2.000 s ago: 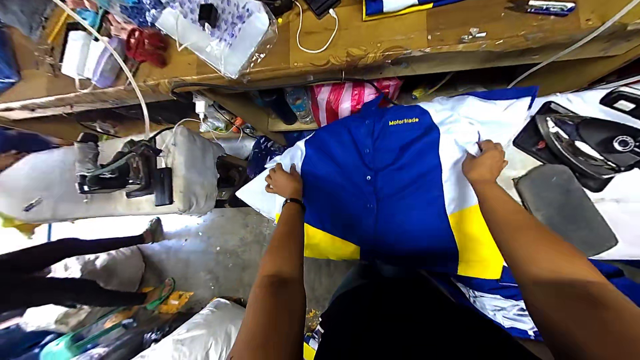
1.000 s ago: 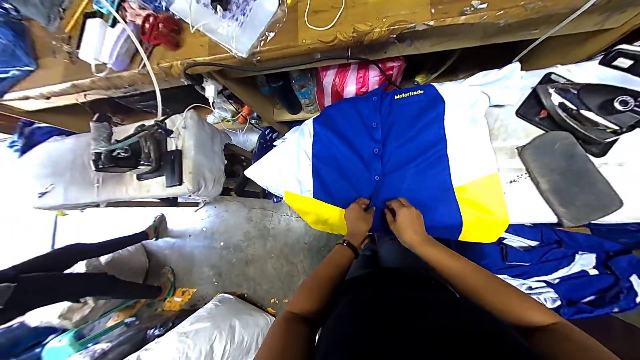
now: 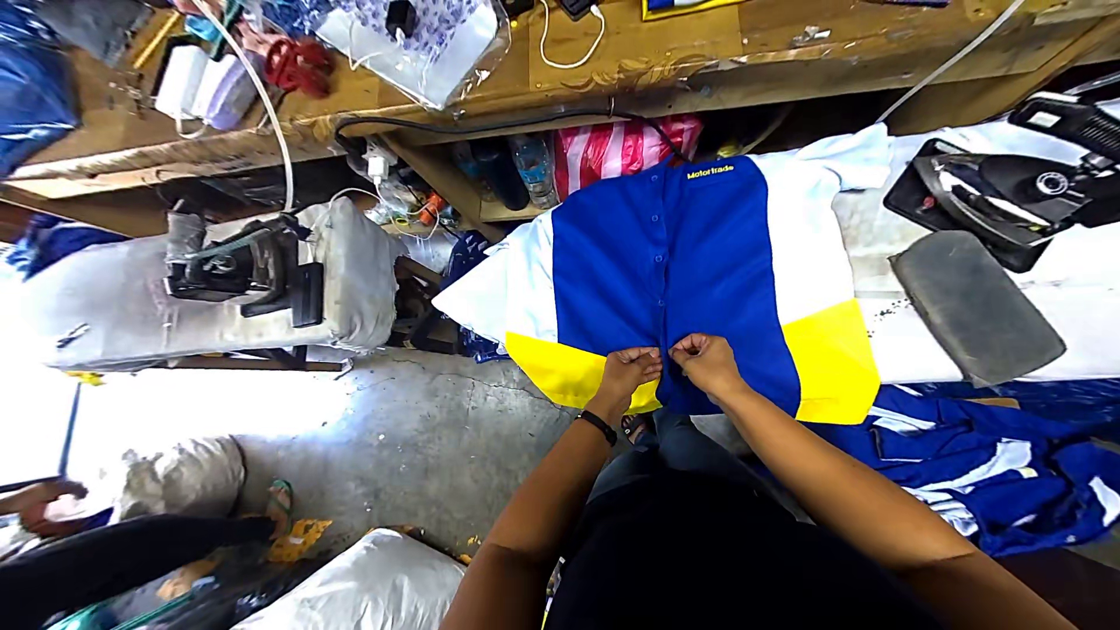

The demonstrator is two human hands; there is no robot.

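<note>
A blue, white and yellow button-up shirt (image 3: 717, 254) lies spread over the ironing surface, with its button placket running down the middle and small yellow writing on the chest. My left hand (image 3: 632, 371), with a dark band at the wrist, pinches the placket's left edge low on the shirt. Just right of it, my right hand (image 3: 705, 360) pinches the fabric at the placket too. The fingertips of both hands are close together but apart. To the right of the shirt, a clothes iron (image 3: 997, 197) rests on a black stand.
A dark grey pad (image 3: 978, 306) lies below the iron. Blue and white garments (image 3: 1006, 472) hang or lie at lower right. A second iron (image 3: 236, 262) stands on a padded board (image 3: 359, 280) at left. A wooden table (image 3: 700, 52) crosses the top. Another person's legs (image 3: 131, 560) and white sacks are at lower left.
Two seconds ago my hands were wide apart at the shirt's sides; they have come together at the lower placket. Since one second ago they have moved slightly up the placket.
</note>
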